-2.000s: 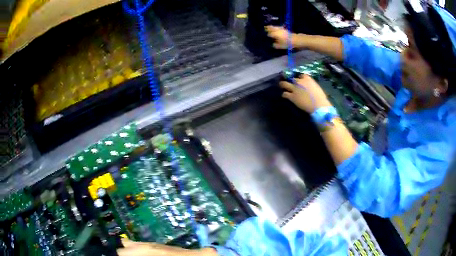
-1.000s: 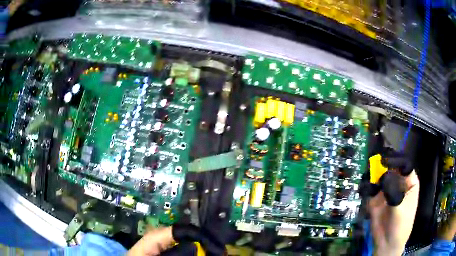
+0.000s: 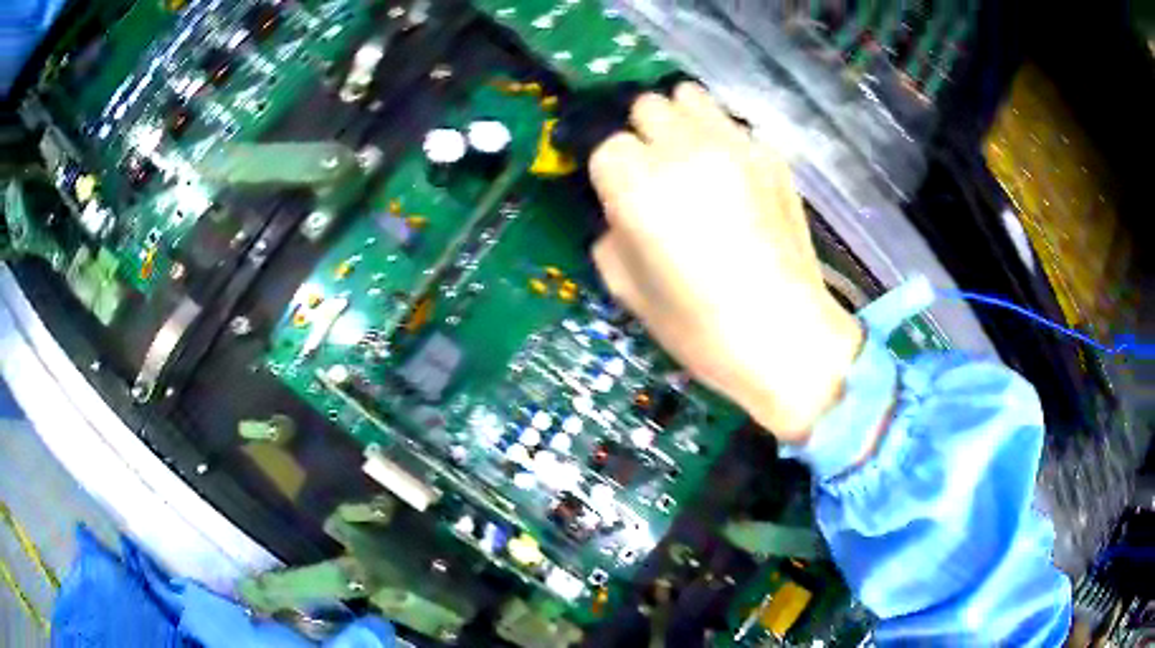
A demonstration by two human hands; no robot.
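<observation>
A green circuit board [image 3: 488,272] lies in a black pallet, tilted in the view. My right hand [image 3: 722,253] reaches over its upper edge from the right, with black coverings on the fingers. The fingers are closed around a yellow block capacitor [image 3: 552,155], partly hidden by them, at the board beside two white-topped round cans [image 3: 488,137]. Whether the block is seated cannot be told. My left hand is not in view; blue cloth shows at the bottom left.
Another board [image 3: 190,101] is at the upper left, and part of one with a yellow block [image 3: 785,609] at the lower right. Pale green clamps [image 3: 298,162] sit on the pallets. A tray of yellow parts [image 3: 1045,190] is at the right. A blue cord [image 3: 1032,313] runs from my right wrist.
The view has turned and moved closer to one board. My right hand has moved from beside the boards to the upper edge of this one. My left hand has left the view.
</observation>
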